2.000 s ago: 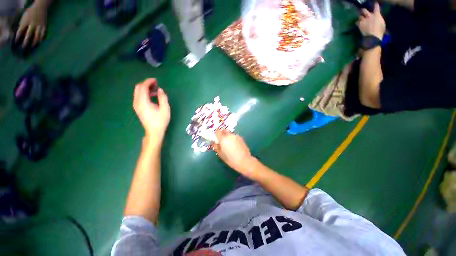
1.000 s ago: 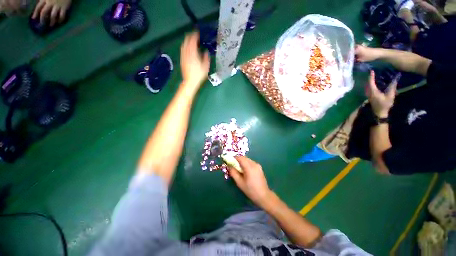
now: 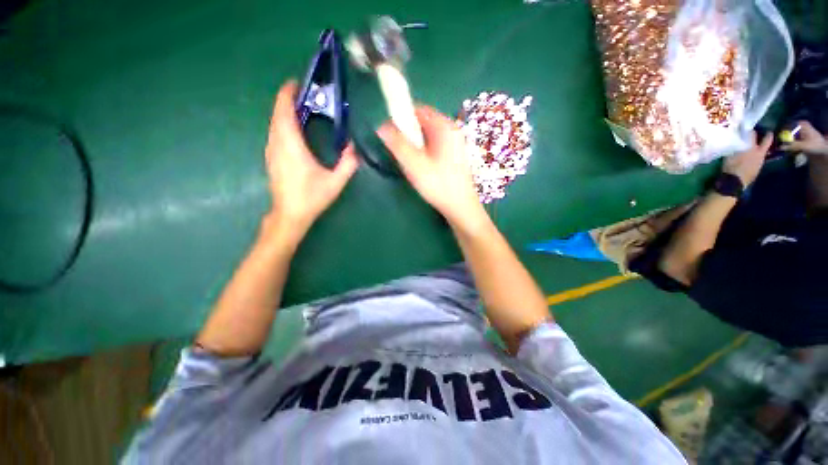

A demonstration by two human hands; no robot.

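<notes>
My left hand (image 3: 300,168) holds a dark navy, pointed workpiece (image 3: 322,95) with a small round silvery spot on it, tip pointing away from me. My right hand (image 3: 440,163) grips the pale handle of a hammer (image 3: 397,95). The hammer's head is blurred, just right of the workpiece's tip and apart from it. A dark strap curves between my hands. A loose pile of small white and copper-red fasteners (image 3: 497,141) lies on the green bench (image 3: 182,182), right of my right hand.
A large clear bag of copper-coloured pieces (image 3: 635,82) stands at the upper right. Beside it is another person in dark clothing (image 3: 754,254), hands near the bag. A thin black cord (image 3: 89,191) loops at the left. The bench's near edge runs before me.
My left hand has come back from the far side and now holds the workpiece. My right hand has lifted the hammer off the pile and moved left. The view has shifted.
</notes>
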